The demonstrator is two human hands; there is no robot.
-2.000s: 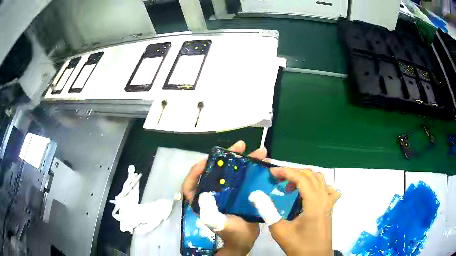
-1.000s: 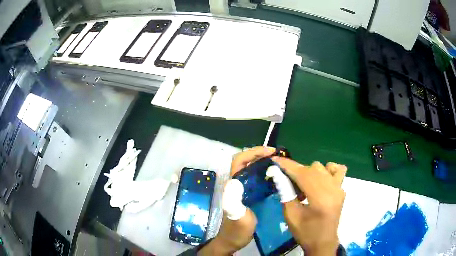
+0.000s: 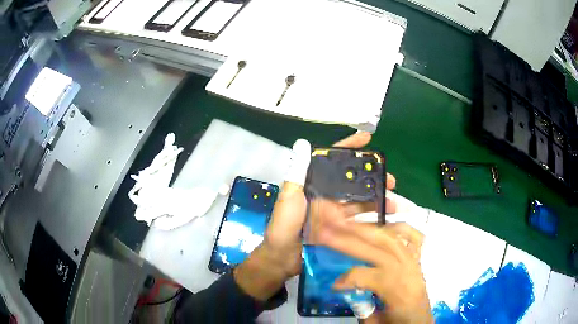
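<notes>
A blue-filmed phone housing [image 3: 342, 180] with a black top end and yellow dots is held upright, top end away from me. My left hand [image 3: 288, 215] grips its left edge, with a white cot on the thumb and fingertips showing past the right edge. My right hand [image 3: 386, 266] lies blurred across its middle and lower right; whether it grips or only touches is unclear. A second blue-filmed housing [image 3: 244, 221] lies on the pale foam mat [image 3: 222, 142] to the left of my left hand.
A white platform [image 3: 329, 63] at the back carries middle frames [image 3: 215, 18]. A crumpled white cloth or gloves [image 3: 166, 201] lies left. On the green surface at right are a small black frame [image 3: 470, 180], a small blue-faced part [image 3: 543, 217] and a black tray [image 3: 516, 107]. Blue film [image 3: 500, 297] lies near right.
The held housing has turned upright, and its black top end now faces me fully. My right hand has moved from its upper part down across its middle. The view has shifted.
</notes>
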